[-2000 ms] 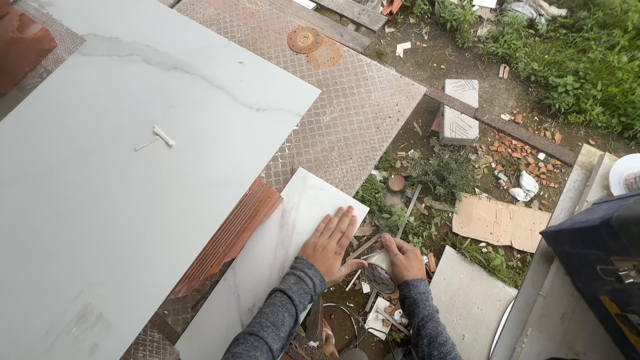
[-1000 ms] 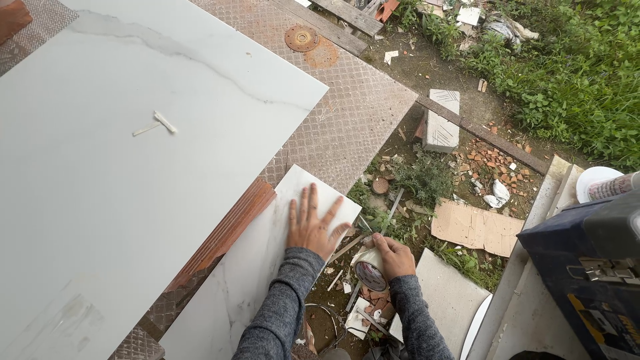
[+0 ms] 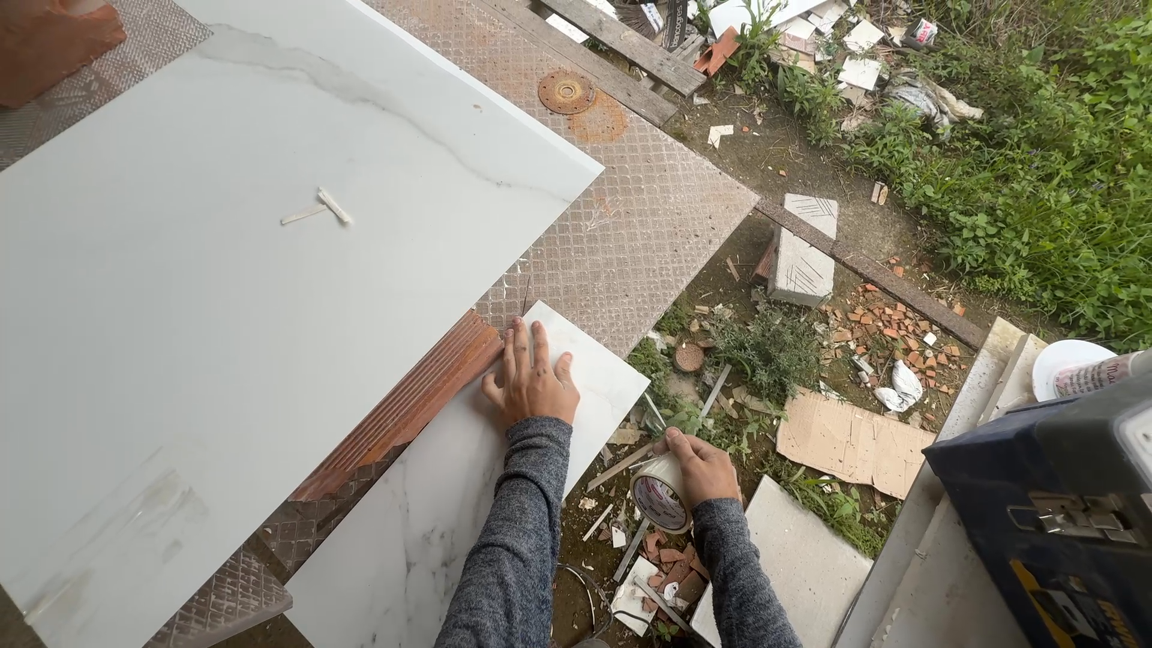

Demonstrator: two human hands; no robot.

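My left hand lies palm down, fingers spread, on a narrow strip of white marble-look tile. To its right, my right hand holds a roll of tape beside the strip's right edge. A short loose end of tape seems to stretch from the roll toward the tile. A ridged red clay block lies between the strip and a large white marble-look tile. Two small white pieces rest on the large tile.
Back-side-up brown gridded tile lies under both white pieces. At right stands a dark blue toolbox with metal latches, near a white tub. Below are cardboard, a scored pale block, broken brick and tile scraps, and weeds.
My left hand has moved leftward on the strip, toward the clay block. My right hand still holds the tape roll beside the strip's edge.
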